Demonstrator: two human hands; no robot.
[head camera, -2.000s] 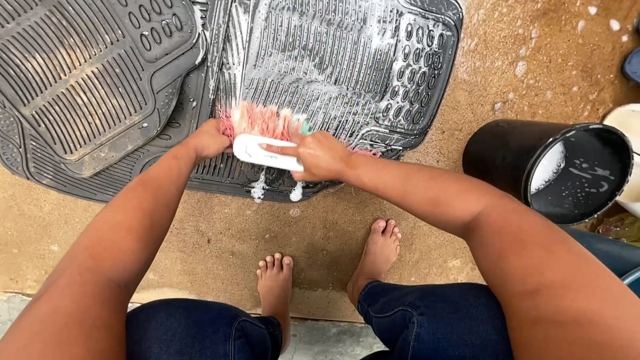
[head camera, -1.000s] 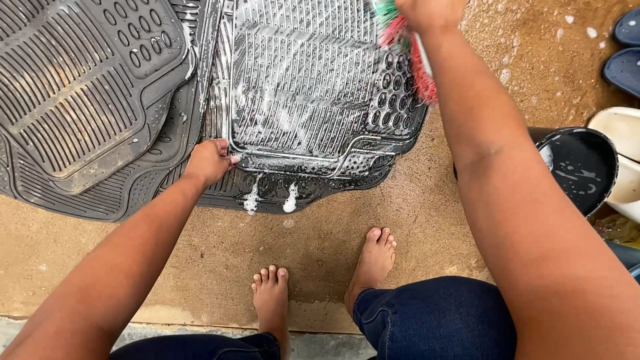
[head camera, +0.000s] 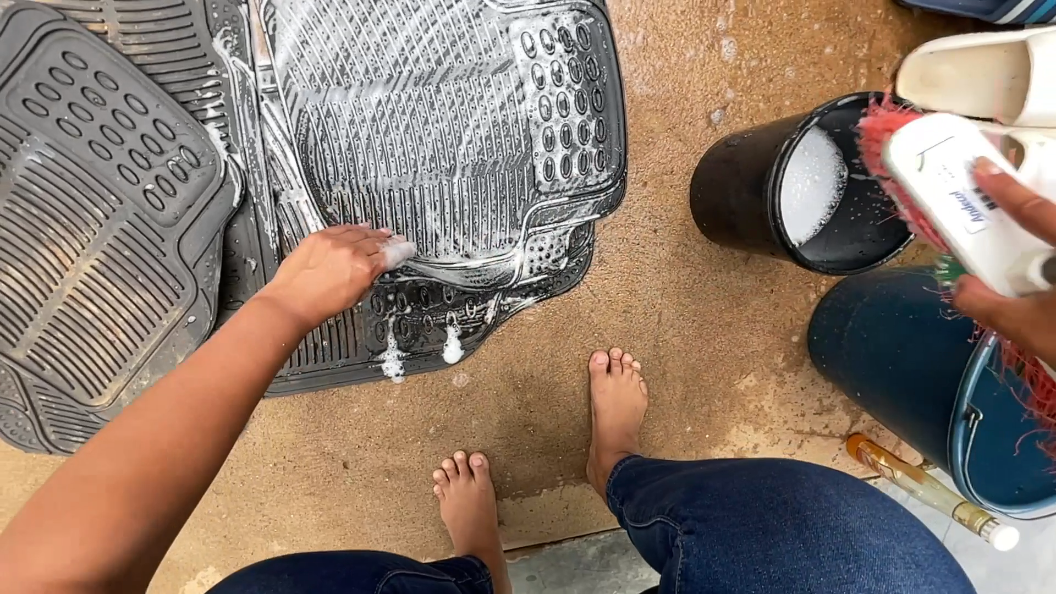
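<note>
My left hand (head camera: 334, 268) rests, foam on its fingers, on the lower left edge of a soapy rubber car floor mat (head camera: 421, 132). That mat lies over other mats. At the right, my right hand (head camera: 1011, 272) holds a white-backed scrub brush (head camera: 949, 190) with red and green bristles, over the rims of two buckets. The black bucket (head camera: 742, 186) lies under the brush's left side and has white foam (head camera: 813, 186) in it. Below it is the dark blue bucket (head camera: 891, 346), partly hidden by the brush and my right hand.
Dirty rubber mats (head camera: 99, 272) overlap at the left. White slip-on shoes (head camera: 965, 78) and a blue sandal (head camera: 973, 8) are at the upper right. A bottle with a white cap (head camera: 924, 487) lies near the blue bucket. My bare feet (head camera: 619, 404) stand on the rough brown floor (head camera: 528, 388).
The brush was on the mat two seconds ago, then at its upper right edge; my right hand now has it over the buckets. My left hand stays at the mat's lower edge. The view has shifted right.
</note>
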